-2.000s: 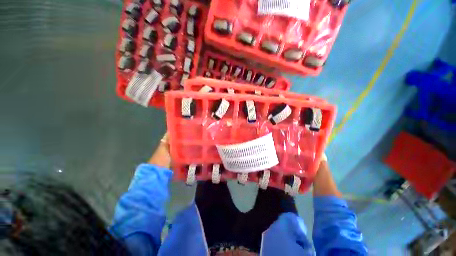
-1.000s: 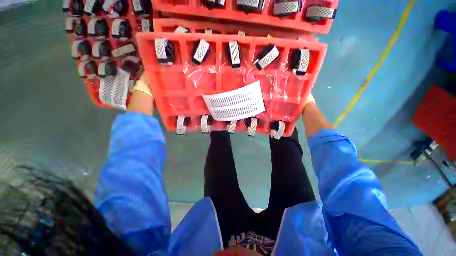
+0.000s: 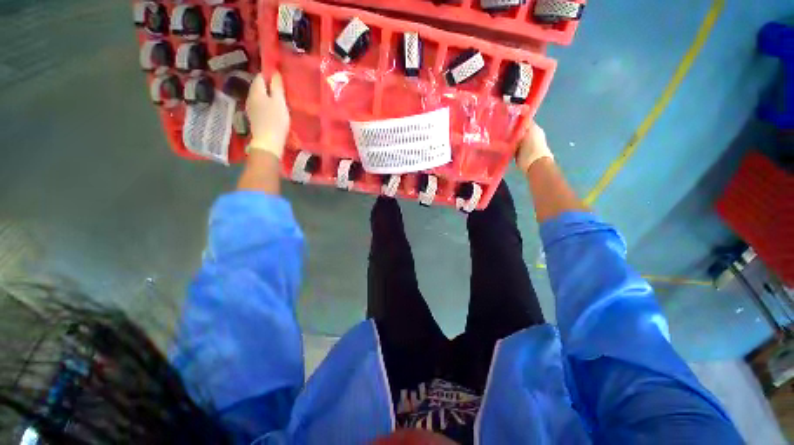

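Observation:
A red compartment tray [image 3: 324,111] lies low in front of me, tilted, its right side lower. Smartwatches with pale perforated straps [image 3: 464,67] stand in its top and bottom rows. A white printed paper slip [image 3: 402,141] and clear plastic film [image 3: 474,117] lie on its middle. My left hand [image 3: 267,114], in a cream glove, is on the tray's left edge, thumb and fingers slightly apart. My right hand [image 3: 532,146], gloved, is at the tray's right edge; its fingertips are hidden behind the tray.
Another red tray of watches [image 3: 171,124] with a paper slip [image 3: 208,128] is at the left. Part of a further tray [image 3: 557,31] shows behind. A yellow floor line [image 3: 649,126], a blue stool [image 3: 777,74] and a red panel-like object [image 3: 759,226] are at the right.
The held tray has moved away from my body, up in the picture, and now slopes down to the right. My left hand has come into fuller view over the tray's left edge.

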